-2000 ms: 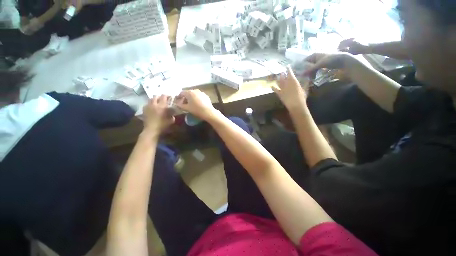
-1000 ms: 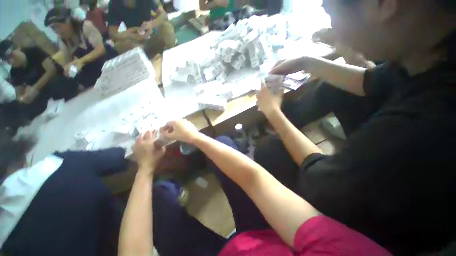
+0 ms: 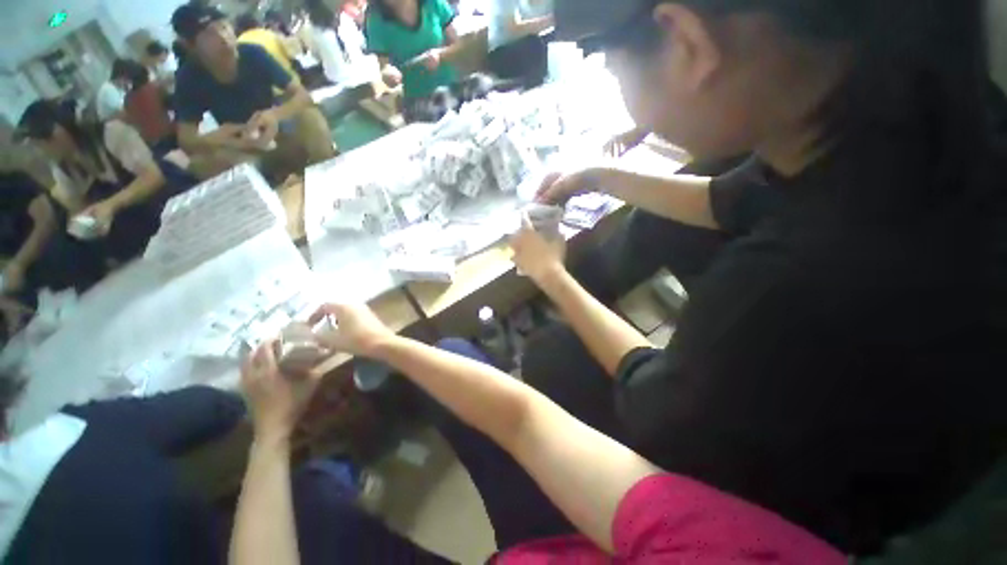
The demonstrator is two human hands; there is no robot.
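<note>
My left hand (image 3: 274, 381) is at the table's near edge, its fingers closed around a small pale carton (image 3: 300, 349). The carton looks blurred, and its print cannot be read. My right hand (image 3: 351, 331) is at the carton's right side, with the thumb and fingertips at its upper end. Whether the right fingertips grip it or only touch it is hard to tell. Several white cartons (image 3: 260, 320) lie on the white sheet just beyond my hands.
A loose carton pile (image 3: 464, 160) covers the table at centre-right, with stacked cartons (image 3: 215, 221) at the far left. A person in black (image 3: 751, 364) sits close on my right, handling cartons. A dark-clothed person (image 3: 133, 475) is close on my left. Other people sit across.
The view has tilted up and turned right, showing more people across the table. My hands have moved slightly apart, and the pale carton between them shows more clearly.
</note>
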